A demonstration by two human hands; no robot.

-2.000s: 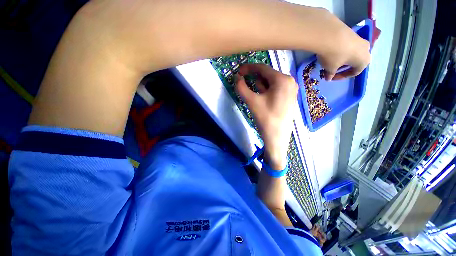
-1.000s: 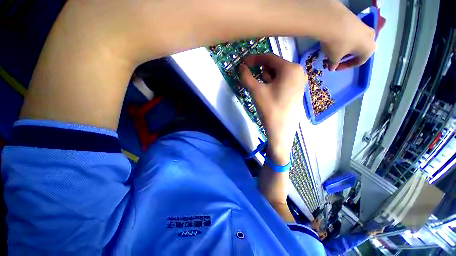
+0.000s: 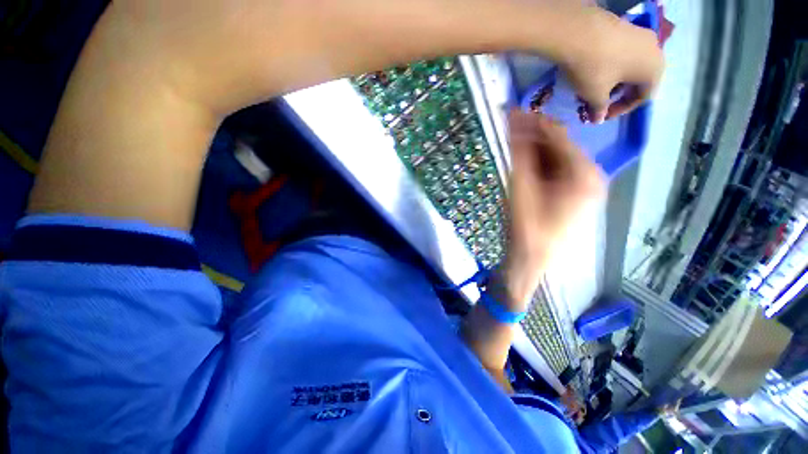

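My left hand point(image 3: 620, 75) is over the blue parts bin point(image 3: 631, 146), its fingers curled, with small copper-coloured components point(image 3: 583, 112) at the fingertips. My right hand point(image 3: 554, 173), with a bright blue wrist strap, is blurred. It is at the bin's near side and hides much of it; whether it holds anything cannot be told. More copper-coloured parts point(image 3: 539, 97) show in the bin. The green PCB panel point(image 3: 447, 146) lies uncovered by my right hand, with many small silver, white and dark spots. My left forearm crosses above its far end.
A white line edge point(image 3: 354, 146) runs along the near side of the boards and a silver rail point(image 3: 485, 106) along the far side. A second blue bin point(image 3: 606, 320) stands farther down the line. Another person's blue sleeve point(image 3: 620, 427) shows at the lower right.
My right hand has moved off the boards, away from my body, to the bin's near side. My left hand has stayed over the bin. The board under my right hand is now uncovered.
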